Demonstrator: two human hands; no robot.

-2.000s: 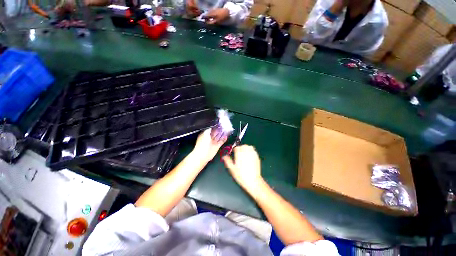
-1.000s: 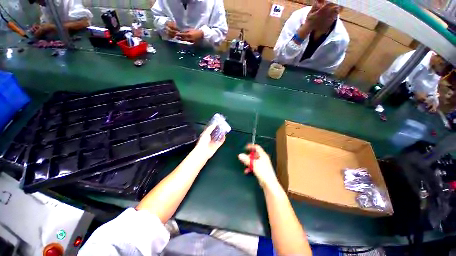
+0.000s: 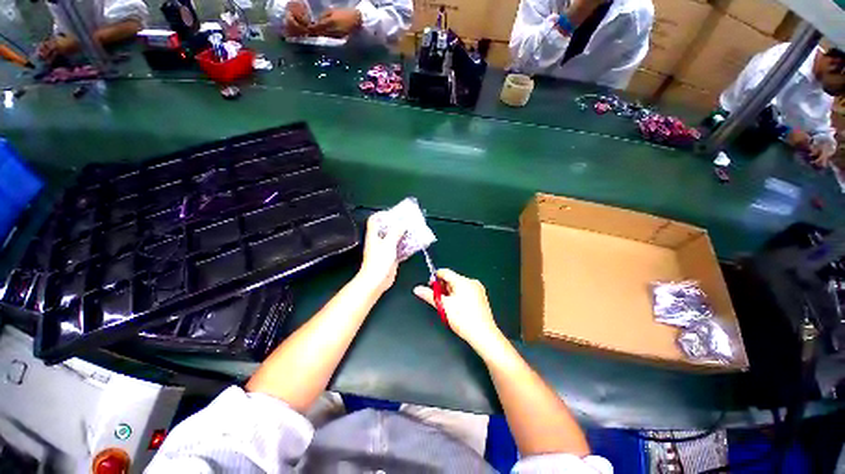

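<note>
My left hand (image 3: 381, 244) holds a small clear parts bag (image 3: 409, 228), pale and shiny, above the green bench, just right of the black compartment tray (image 3: 213, 222). My right hand (image 3: 463, 304) holds the scissors (image 3: 439, 294) by their red handles. The silver blades point up and left and reach the lower right edge of the bag; whether they are cutting cannot be told. Small purplish specks show in the tray, which lies askew on other black trays.
A shallow cardboard box (image 3: 611, 287) at right holds shiny filled bags (image 3: 684, 304). A blue bin (image 3: 14, 190) is at far left. A machine panel with an orange-red button (image 3: 110, 461) is at lower left. People in white coats work across the bench, beside a black device (image 3: 435, 69).
The scissors have moved left from apart to the bag, their blades now tilted left. The bag is turned and shows flatter and paler in my left hand.
</note>
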